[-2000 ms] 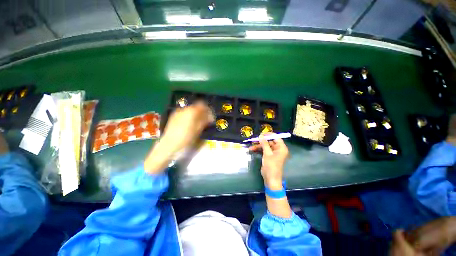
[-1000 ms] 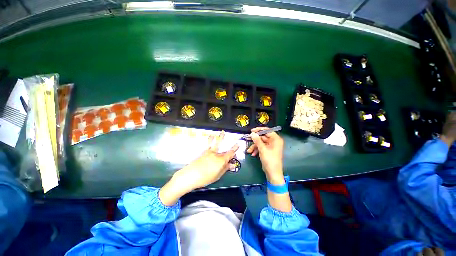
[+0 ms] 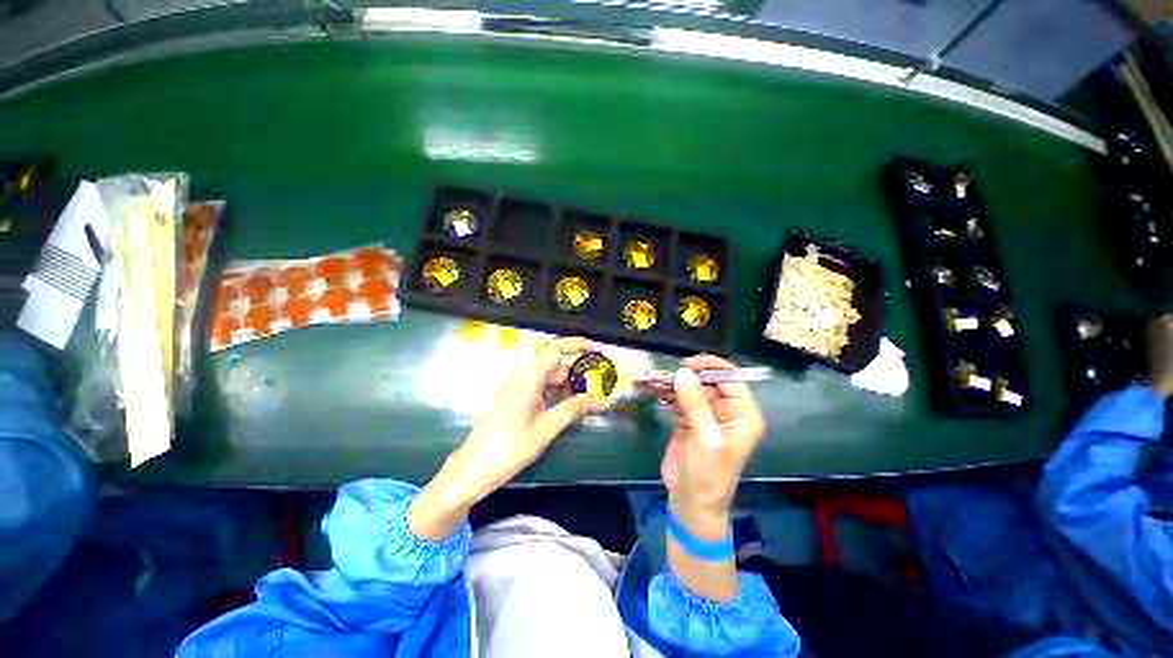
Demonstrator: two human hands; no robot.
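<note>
My left hand holds a dark round module with a yellow centre between thumb and fingers, above the glossy backing sheet. My right hand holds thin tweezers, their tip pointing left close to the module; whether the tip touches it I cannot tell. Behind the hands lies the black component tray with two rows of square pockets. Round modules sit in its pockets, except one bare pocket in the back row, second from the left. Yellow pieces lie on the backing sheet near the tray's front edge.
The parts box of beige bits stands right of the tray, with a white scrap beside it. Another filled tray lies further right. Left are the orange dot sheet, a plastic bag of strips and printed paper. Other people's blue sleeves show both sides.
Two seconds ago my left hand was over the tray's back row. One second ago the module was held lower, by the front edge; now it is raised, facing up, near the tweezer tip.
</note>
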